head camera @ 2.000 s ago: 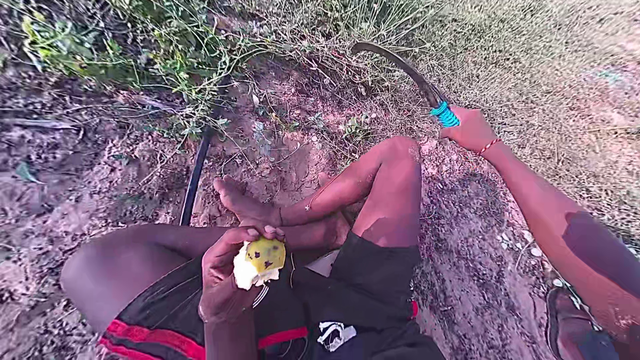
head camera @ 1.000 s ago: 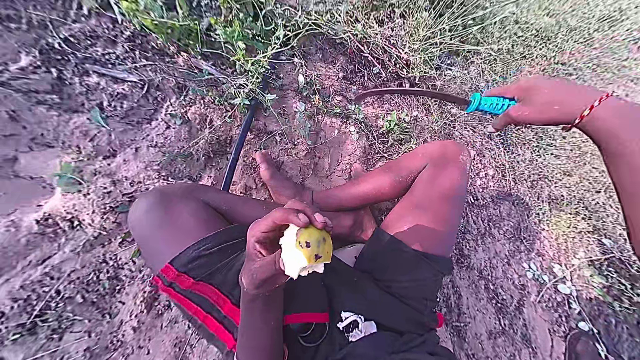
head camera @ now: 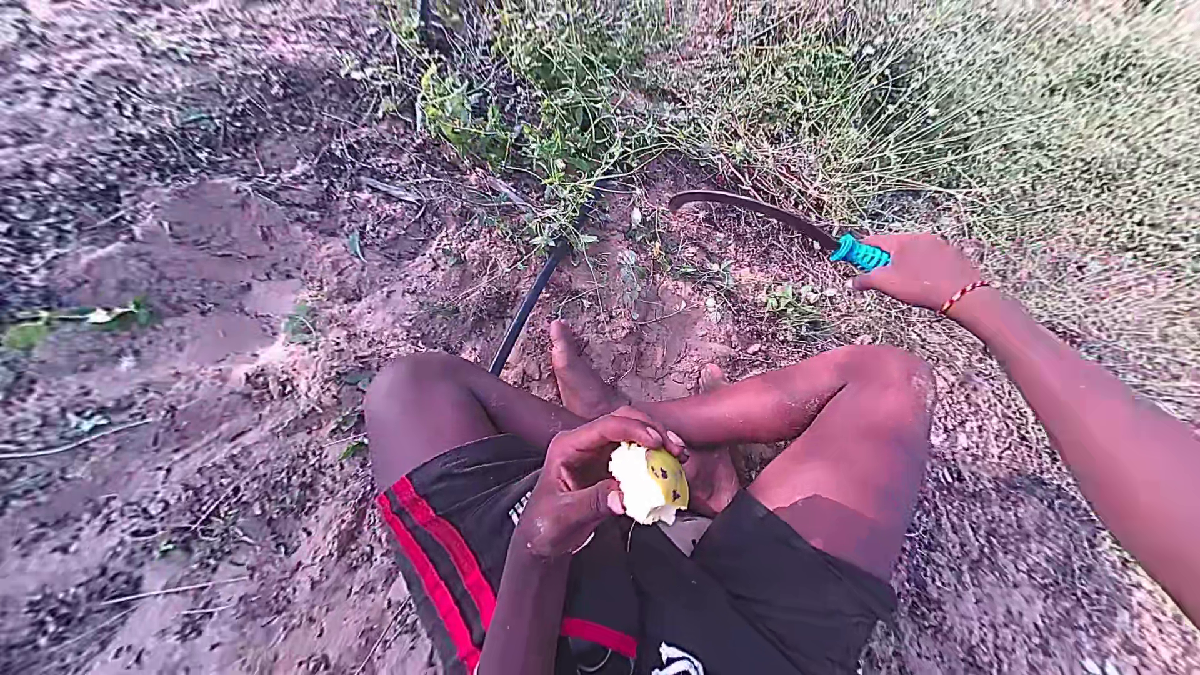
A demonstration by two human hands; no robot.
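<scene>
Above my lap, my left hand [head camera: 586,478] grips a bitten yellow fruit [head camera: 669,478] with dark spots; its white flesh faces left and down. Out to the right, my right hand [head camera: 914,267] is closed around the turquoise handle [head camera: 860,253] of a sickle. The sickle's curved dark blade [head camera: 759,208] points left, over soil at the edge of the grass. A red and yellow cord circles my right wrist.
My bare legs are crossed on dry, uneven soil [head camera: 216,328]. A black pipe or hose [head camera: 530,309] runs from beside my left knee up under green weeds [head camera: 553,122]. Dry grass [head camera: 1050,122] spreads at the upper right.
The sickle, level a second ago, now slopes down to the right toward its handle. The fruit has turned in my left hand and shows more white flesh. The view has shifted.
</scene>
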